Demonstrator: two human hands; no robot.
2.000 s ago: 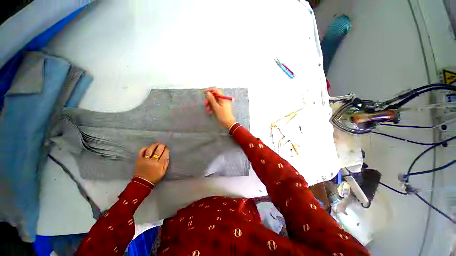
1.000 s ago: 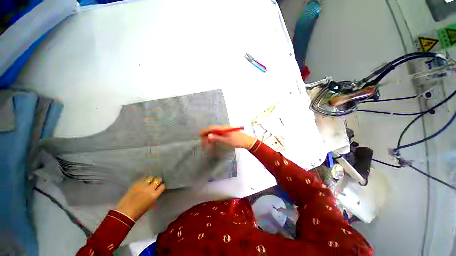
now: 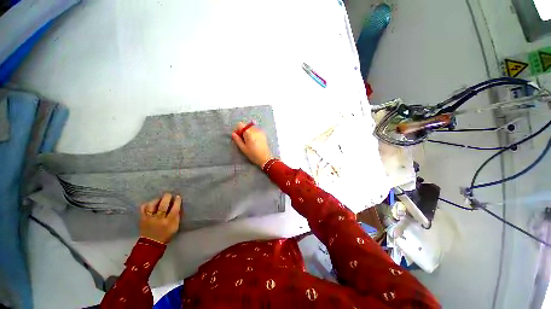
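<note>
Grey cut panels (image 3: pixel 199 145) lie flat on the white table, with a curved upper edge and layers fanned at the narrow left end. My right hand (image 3: pixel 252 145) holds a red pencil (image 3: pixel 245 128) over the upper right part of the top panel. The fingers hide the pencil's tip. My left hand (image 3: pixel 161 218) rests with spread fingers on the panel's lower edge, holding nothing.
A folded blue and grey bundle (image 3: pixel 15 151) lies at the left, with a dark cloth strip (image 3: pixel 66 244) beside it. Thread snips (image 3: pixel 315 75) lie at the upper right. A stained white cloth (image 3: pixel 329 157), a steam iron (image 3: pixel 417 125) and cables are at the right.
The camera view has shifted. The panels now lie flatter at the lower right. My right hand moved from the panel's middle up to its upper part with the pencil. My left hand stays near the lower edge.
</note>
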